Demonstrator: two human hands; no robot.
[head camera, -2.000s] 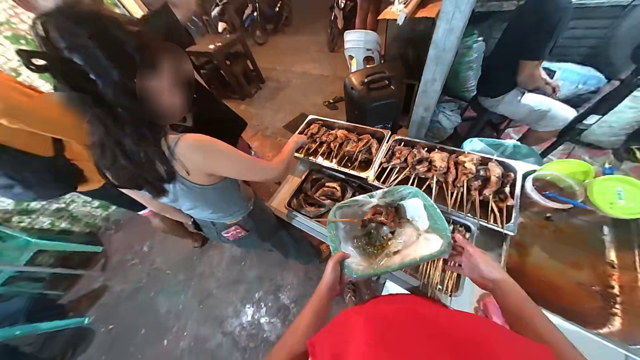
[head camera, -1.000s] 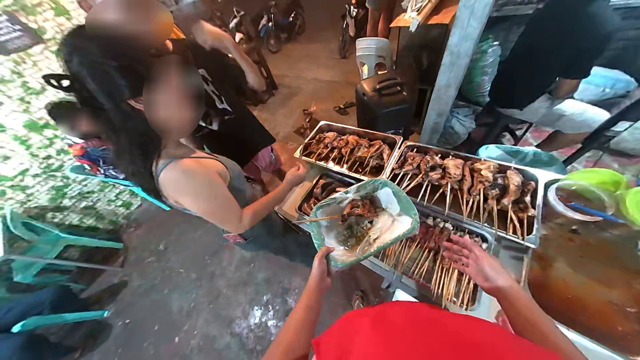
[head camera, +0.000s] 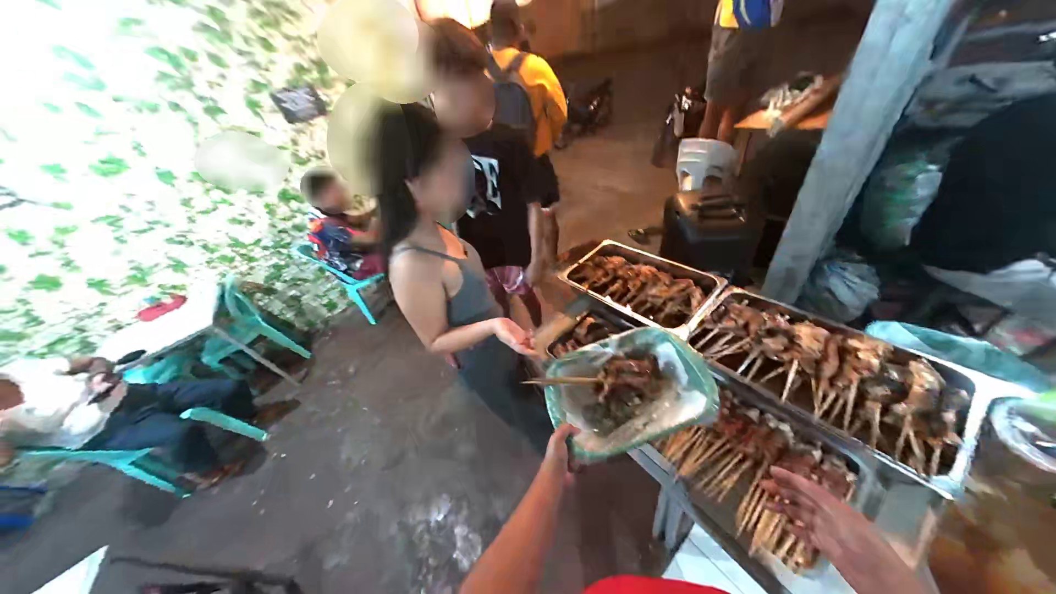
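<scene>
My left hand (head camera: 563, 452) grips the near left corner of a green plastic basket (head camera: 701, 396), which is lined with clear plastic. In the basket lies grilled meat (head camera: 631, 378) with a wooden skewer (head camera: 565, 381) sticking out to the left. My right hand (head camera: 804, 507) hovers, fingers apart, over a metal tray of skewered meat (head camera: 734, 450) whose sticks point towards me; it seems to hold nothing. Behind it, a long tray holds larger skewered pieces (head camera: 817, 355). A smaller tray of skewers (head camera: 639, 285) is at the back left. Another meat tray (head camera: 582, 332) is partly hidden by the basket.
A person in a grey top (head camera: 470, 289) stands at the left end of the trays, one hand near the basket. A metal post (head camera: 862, 148) rises behind the trays, beside a black speaker (head camera: 714, 231). Teal plastic chairs (head camera: 247, 330) and seated people are at the left.
The view has swung left. My right hand was lower over the skewers and is now held with fingers spread above them. The person's hand has left the back tray and is turned palm up.
</scene>
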